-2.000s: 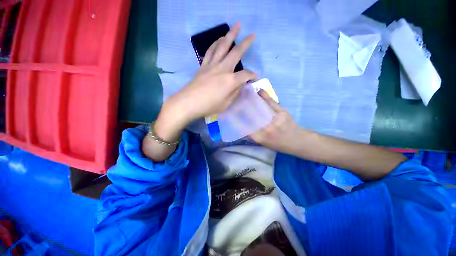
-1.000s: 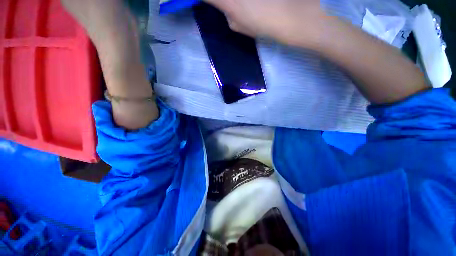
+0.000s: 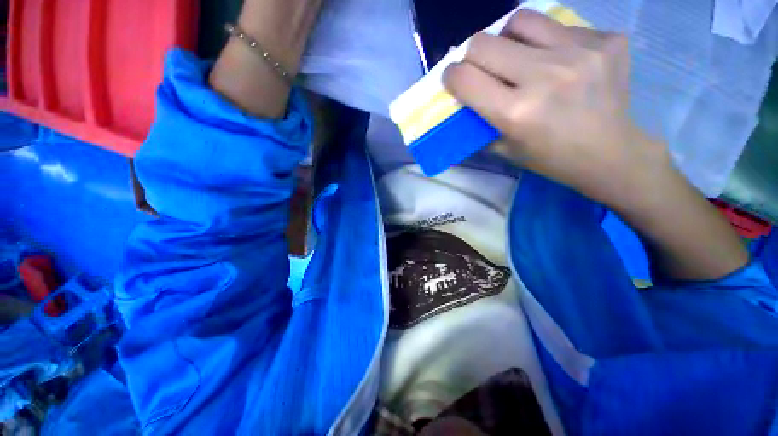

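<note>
My right hand (image 3: 554,98) grips the block squeegee (image 3: 448,128), banded white, yellow and blue, near the mat's front edge. The smartphone (image 3: 444,27), black and glossy, lies on the mat at the top of the view, just behind the squeegee; its far end is cut off by the frame and part is covered by the squeegee and hand. The pale ribbed work mat (image 3: 682,77) lies under it. My left hand is cut off by the top edge; only the wrist with a bracelet and forearm show at the upper left. No protective film can be made out.
The red phone tray (image 3: 94,68) with rectangular pockets is at the upper left. Part of a brown cardboard box (image 3: 299,213) shows below the bench edge beside my left sleeve. A white sheet (image 3: 744,19) lies at the upper right. A red object (image 3: 740,220) shows at the right bench edge.
The view has shifted, and the phone now sits higher in it. My right hand has come toward my body with the squeegee. My left hand has left the top of the picture.
</note>
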